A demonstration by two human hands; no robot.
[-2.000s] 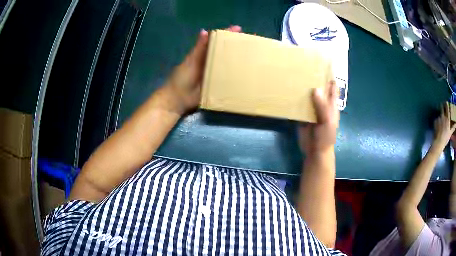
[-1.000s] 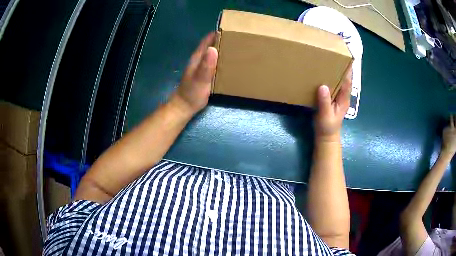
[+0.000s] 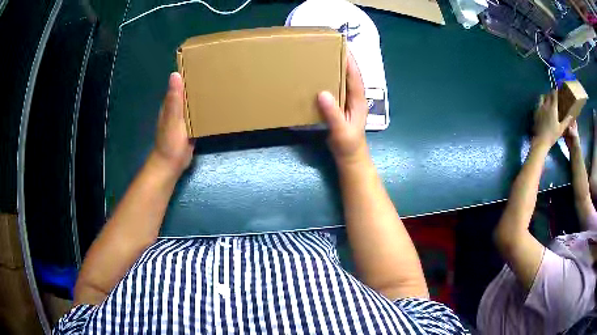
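Note:
A closed plain brown carton (image 3: pixel 258 85) is held above the dark green bench, one broad face towards me. My left hand (image 3: pixel 173 127) is on its left short end. My right hand (image 3: pixel 347 114) grips its right end, thumb on the broad face and fingers round the end. The white digital scale (image 3: pixel 370 55) is behind and to the right of the carton. The carton and my right hand hide part of it. Its round plate shows dark marks and no box is seen on it.
Green bench (image 3: pixel 432 157). A white cable (image 3: pixel 167 6) runs at the rear left. A flat cardboard sheet (image 3: pixel 412 8) and a white power strip (image 3: pixel 468 12) lie at the rear. Another person's hands (image 3: pixel 553 121) hold a small brown box (image 3: pixel 571 99) at right. Metal rails (image 3: pixel 29 144) stand at left.
The view has swung, so the scale and bench show further left. The carton has tilted in my hands, its broad face now turned more squarely to me. The other person's hands now hold a box.

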